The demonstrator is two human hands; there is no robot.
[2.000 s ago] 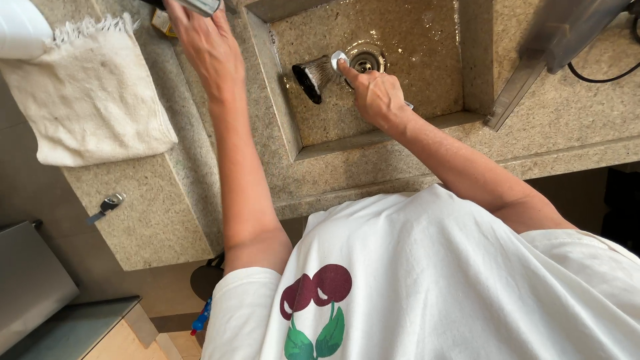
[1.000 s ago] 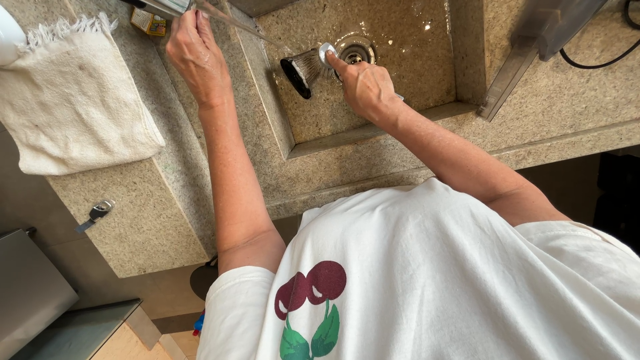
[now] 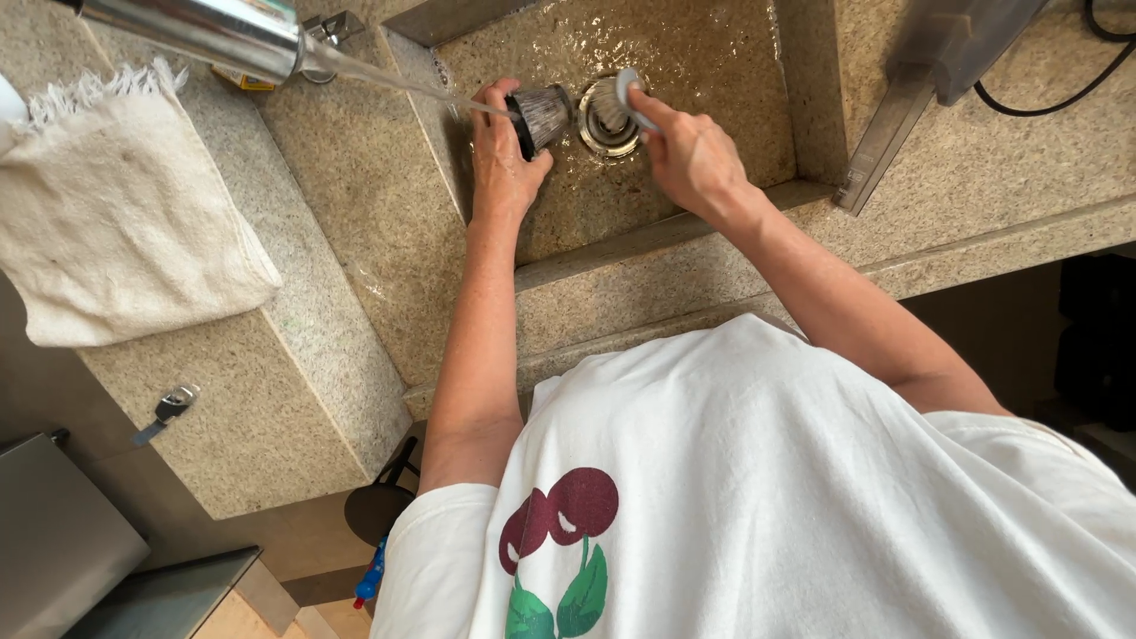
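My left hand grips the black rim of a cone-shaped pleated filter inside the stone sink. Water from the metal faucet runs onto the filter and the fingers. Just right of it, over the metal drain, my right hand holds a brush with a grey head, the index finger pressed along it. Pale bristles point toward the drain and the filter. The brush and the filter are slightly apart.
A fringed cream towel lies on the counter at left, with a wristwatch below it. Right of the sink stands a translucent grey plastic vacuum part near a black cable. A small yellow box sits behind the faucet.
My left hand has moved from the faucet area down into the sink and taken hold of the filter. Water now streams from the faucet. My right hand stays by the drain with the brush.
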